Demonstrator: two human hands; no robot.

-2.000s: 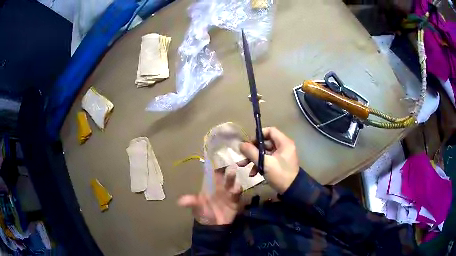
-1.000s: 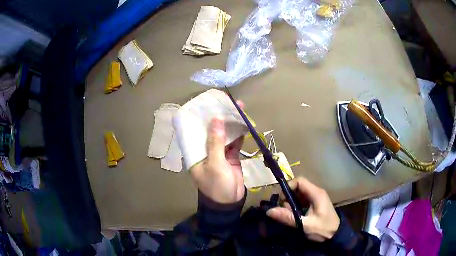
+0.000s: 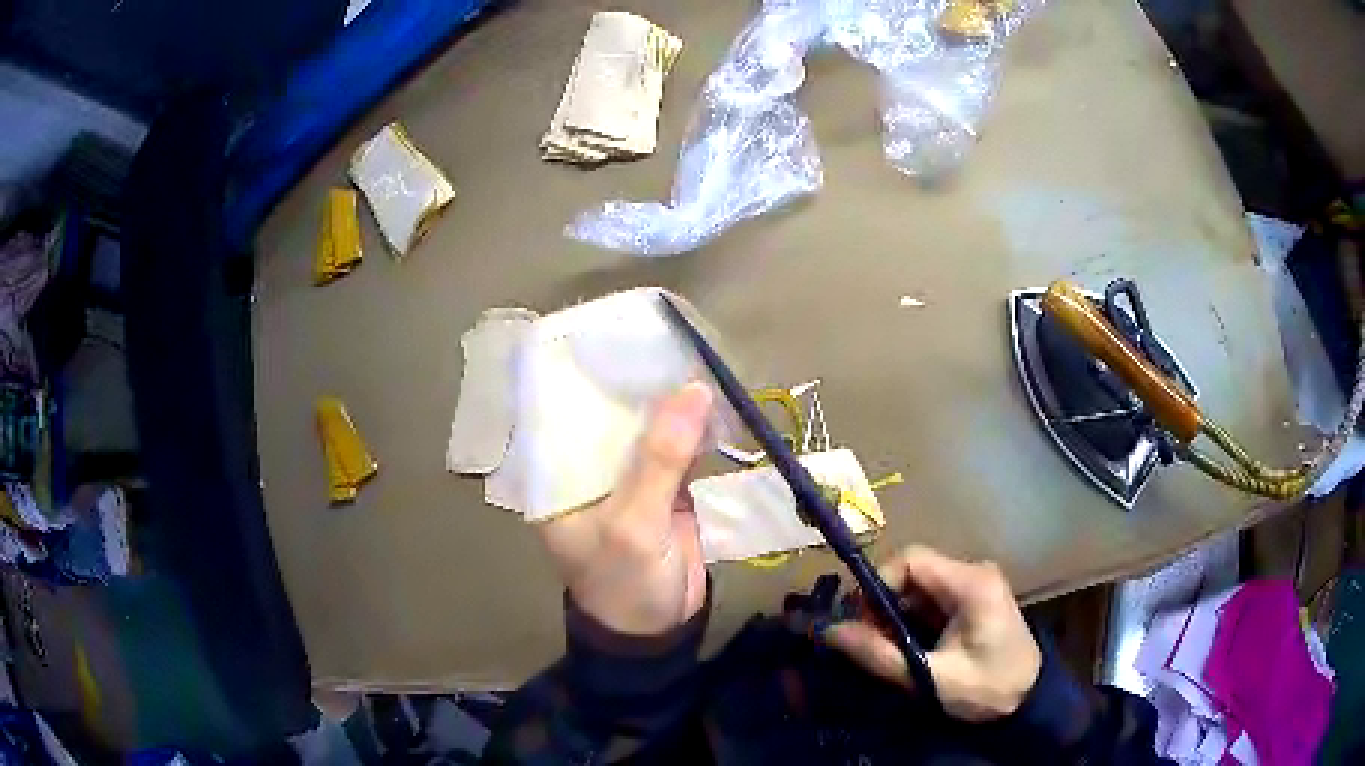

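Note:
My left hand [image 3: 636, 516] holds an off-white cuff piece [image 3: 584, 397] with its thumb on top, above the table. My right hand [image 3: 958, 636] grips the tailor's shears [image 3: 794, 472] by the handles. The long black blades point up and left, and look closed along the piece's right edge; whether they touch it I cannot tell. Another off-white piece [image 3: 741, 516] lies under the blades, with yellow and white trimmings [image 3: 861, 506] at its right end. More flat pale pieces [image 3: 487, 389] lie left of the held piece, partly hidden by it.
A stack of cream pieces [image 3: 611, 87] and a crumpled clear plastic bag [image 3: 764, 150] lie at the far side. Small pale pieces [image 3: 401, 187] and small mustard pieces [image 3: 343, 449] lie at left. An iron [image 3: 1108, 392] stands at right, its cord running off right.
Since the earliest frame, the left hand has taken hold of the pale piece and raised it to the left. The shears have swung to a leftward slant. In the last second the piece has tilted slightly.

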